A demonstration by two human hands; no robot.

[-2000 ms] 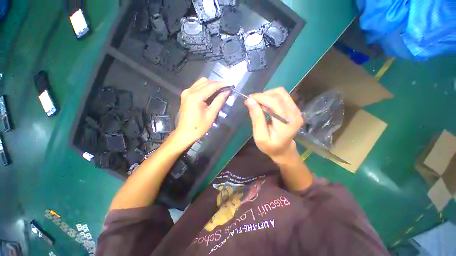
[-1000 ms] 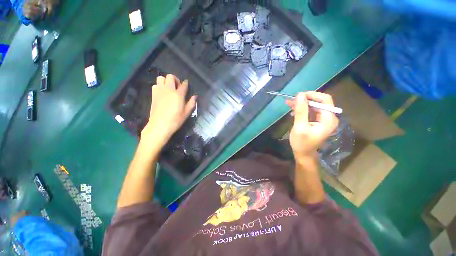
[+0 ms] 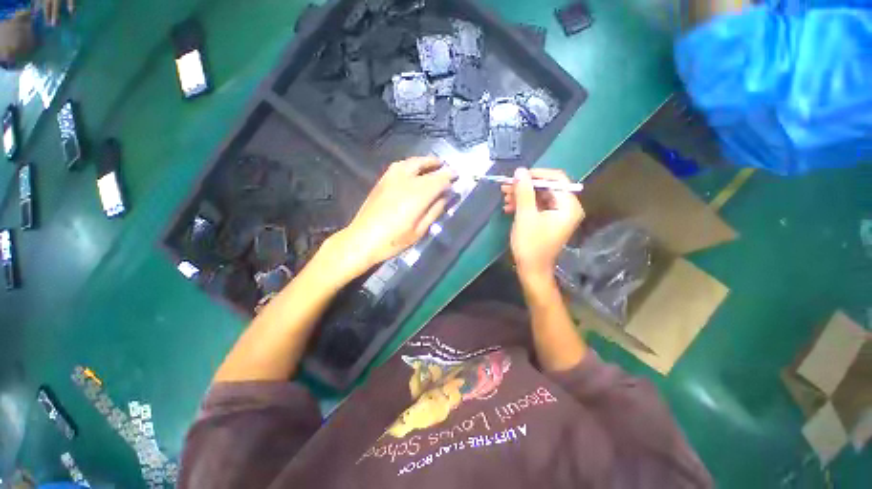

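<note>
My left hand (image 3: 402, 205) is over the divided black tray (image 3: 320, 140), its fingertips together beside a bright glare patch. Whether it pinches a small part is hidden by the fingers and glare. My right hand (image 3: 543, 224) grips a thin white pen-like tool (image 3: 559, 185), held nearly level over the tray's right edge. The tool's thin tip points left, close to the left fingertips; contact cannot be told. Loose black squarish parts (image 3: 271, 243) lie in the lower-left compartment. Parts with silvery faces (image 3: 411, 94) lie heaped in the upper compartment.
Bar phones (image 3: 190, 69) lie on the green bench to the left. Small pale pieces (image 3: 141, 430) are at lower left. A dark part (image 3: 574, 17) lies beyond the tray. An open carton (image 3: 684, 315) with a clear bag (image 3: 612, 263) is at right. A blue sleeve (image 3: 765, 91) is upper right.
My left hand has moved from the lower-left compartment up and right to the tool tip. My right hand has shifted slightly left with the tool. The view has shifted too.
</note>
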